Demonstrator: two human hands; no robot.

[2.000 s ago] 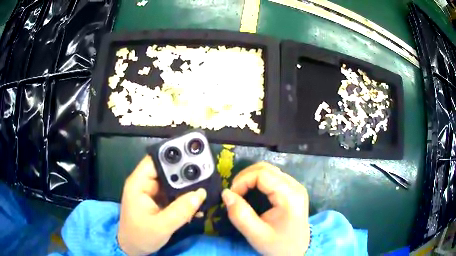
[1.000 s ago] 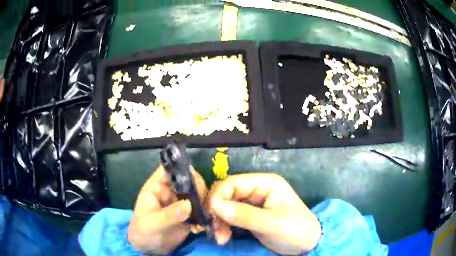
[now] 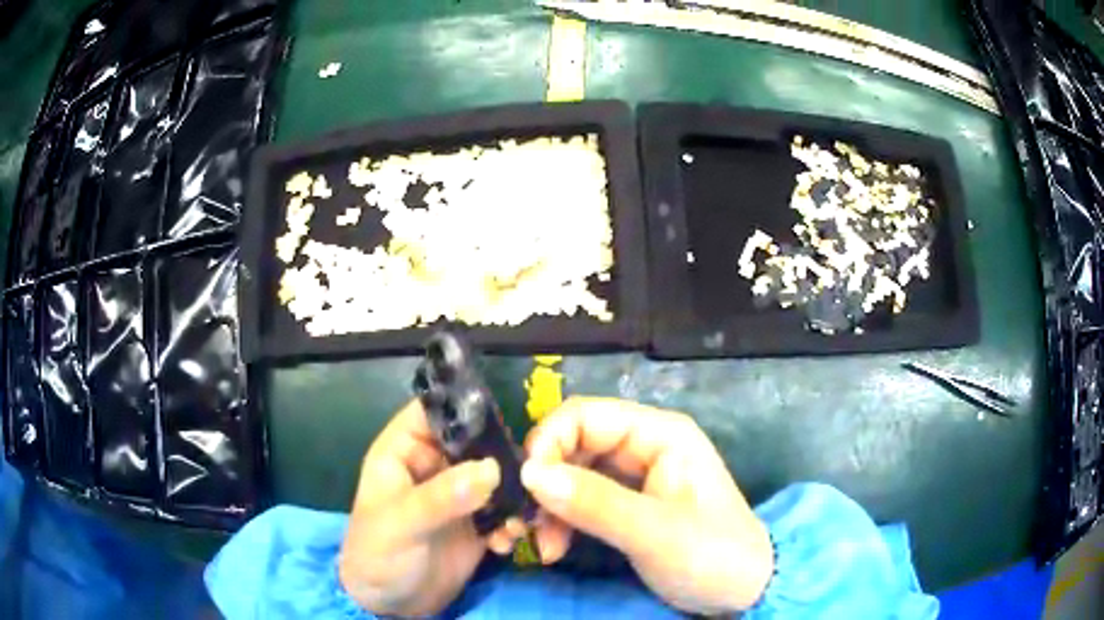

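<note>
My left hand point(image 3: 418, 521) holds a dark phone-shaped unit point(image 3: 475, 424), turned nearly edge-on, its raised camera block with round lenses at the upper end. My right hand point(image 3: 648, 491) has thumb and forefinger pinched together at the unit's right edge; whether a small part is between them cannot be told. Above the hands, a black left tray point(image 3: 448, 345) is densely filled with cream-white pieces point(image 3: 509, 218). The black right tray point(image 3: 835, 343), next to it, holds a looser heap of white, yellowish and clear-grey pieces point(image 3: 847, 230).
Dark tweezers point(image 3: 962, 388) lie below the right tray on the green bench point(image 3: 775, 424). Glossy black compartment trays stand at the left point(image 3: 121, 303) and right point(image 3: 1059, 206). Pale long strips point(image 3: 799, 36) lie beyond the trays. Yellow tape point(image 3: 565, 61) marks the bench. Blue material shows at lower right.
The unit has turned from its lens face towards the camera to nearly edge-on. My right fingertips have moved in from beside it to its right edge. The view has shifted slightly.
</note>
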